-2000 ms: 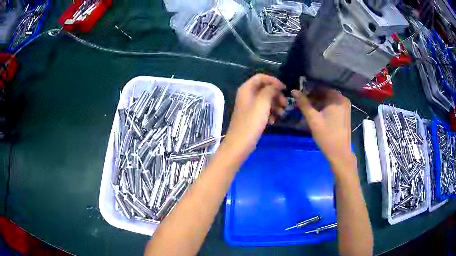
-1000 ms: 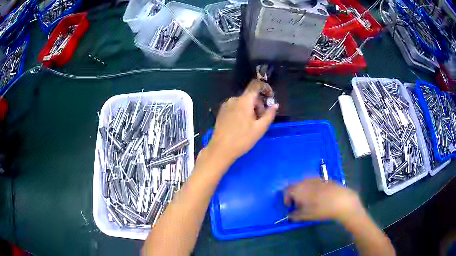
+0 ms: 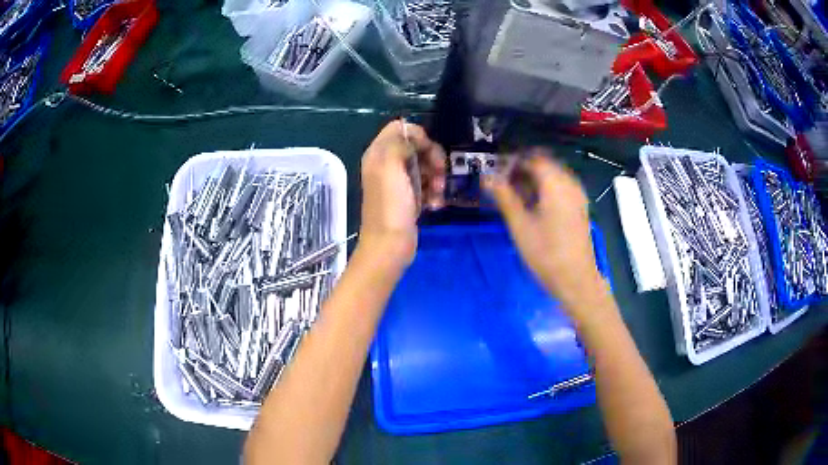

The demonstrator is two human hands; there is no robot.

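Observation:
The press head (image 3: pixel 545 59) is a grey block on a dark column, with a small silver fixture (image 3: pixel 474 164) below it. My left hand (image 3: pixel 399 182) is left of the fixture, closed around a slim metal part (image 3: pixel 415 173) held upright. My right hand (image 3: pixel 540 195) is blurred at the fixture's right side, fingers curled; whether it holds a part cannot be told. The blue work tray (image 3: pixel 481 327) lies in front of the press with a few slim metal parts (image 3: pixel 565 385) near its lower right edge.
A large white bin (image 3: pixel 162 318) heaped with metal parts stands left of the tray. A white block (image 3: pixel 639 234) and a narrower filled white bin (image 3: pixel 685 313) are at right. Clear bins (image 3: pixel 295 82) and red bins (image 3: pixel 109 80) stand behind. A pale hose (image 3: pixel 218 111) crosses the table.
My right hand has moved from the blue tray up to the fixture's right side. My left hand has shifted left, off the fixture's front, which now shows. The camera view has shifted slightly.

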